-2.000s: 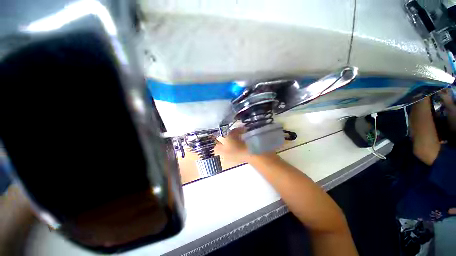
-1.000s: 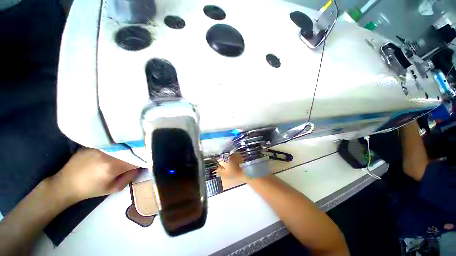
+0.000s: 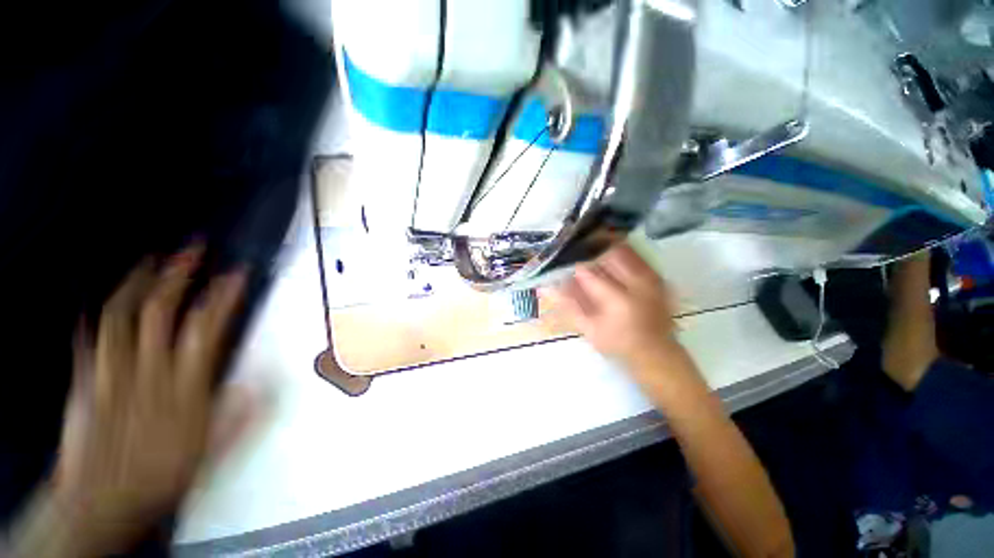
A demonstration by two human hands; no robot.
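My left hand (image 3: 142, 403) is blurred at the lower left, fingers spread over the edge of a black fabric piece (image 3: 142, 120); no grip shows. The fabric fills the upper left, beside the bed. The white sewing machine (image 3: 480, 65) has a blue stripe. Its presser foot and needle area (image 3: 436, 249) stands over the tan bed (image 3: 403, 336), with no cloth under it. My right hand (image 3: 621, 300) is blurred, fingers bent, just right of the small knurled knob (image 3: 524, 304); whether it holds anything is unclear. A chrome guard (image 3: 643, 109) partly covers the head front.
A ruler strip (image 3: 436, 482) runs along the table's front edge. A dark block (image 3: 787, 308) with a pale cord lies near the head's right end. Another person's arm (image 3: 909, 316) shows at the right. A brown rounded piece (image 3: 343, 374) is at the bed's front left corner.
The view has shifted, bringing the needle area out from behind the chrome guard. My left hand has gone from beside the head to the lower left, over the cloth. My right hand has drawn back rightward from the needle area.
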